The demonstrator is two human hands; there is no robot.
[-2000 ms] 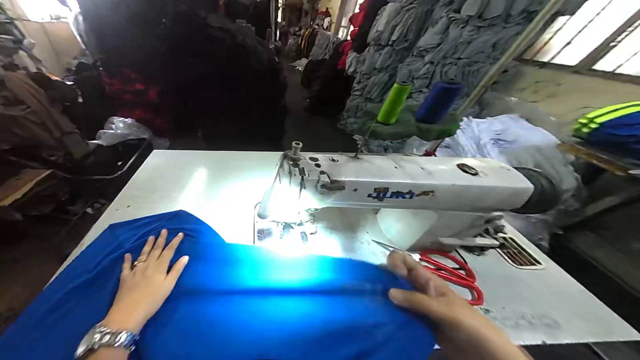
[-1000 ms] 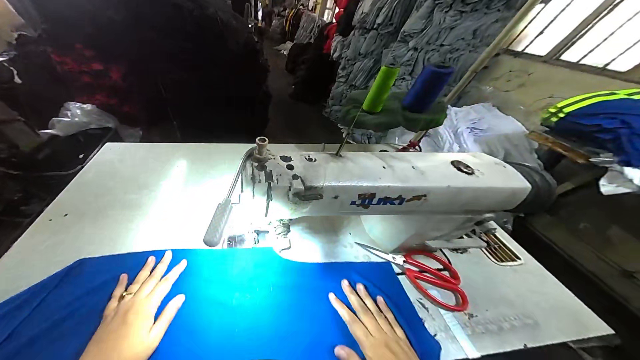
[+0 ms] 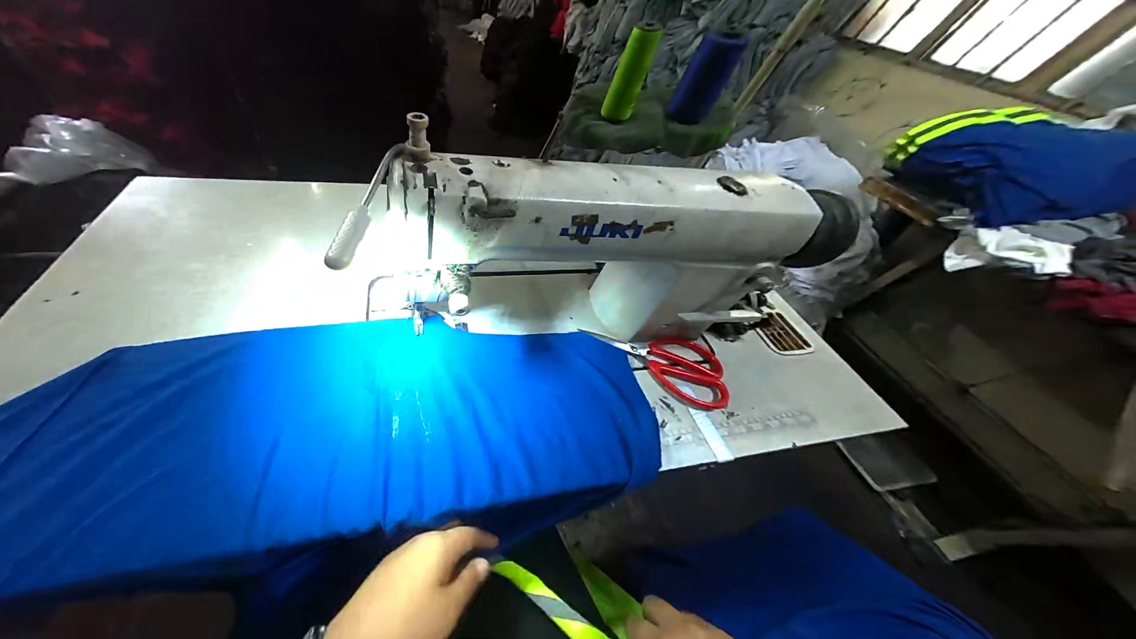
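Observation:
Blue fabric (image 3: pixel 293 426) lies over the front of the white sewing table, its far edge beneath the presser foot (image 3: pixel 419 318) of a Juki sewing machine (image 3: pixel 621 213). Below the table's front edge, my left hand (image 3: pixel 422 581) is beside dark cloth with a yellow-and-silver reflective strip (image 3: pixel 555 605); its fingers are curled, and whether they grip the cloth is unclear. My right hand (image 3: pixel 670 621), cut off by the bottom edge, has its fingertips at a yellow strip (image 3: pixel 608 590). Red-handled scissors (image 3: pixel 688 373) rest right of the blue fabric.
Green (image 3: pixel 632 73) and blue (image 3: pixel 707 77) thread cones stand behind the machine. A knee-high view of more blue fabric (image 3: pixel 799 586) shows at lower right. Blue cloth with yellow stripes (image 3: pixel 1021 164) is piled at right. A clear plastic bag (image 3: pixel 75 151) lies at far left.
Both hands have left the blue fabric on the table and moved down to the front edge. The reflective strips have come into view. The blue fabric now reaches under the presser foot.

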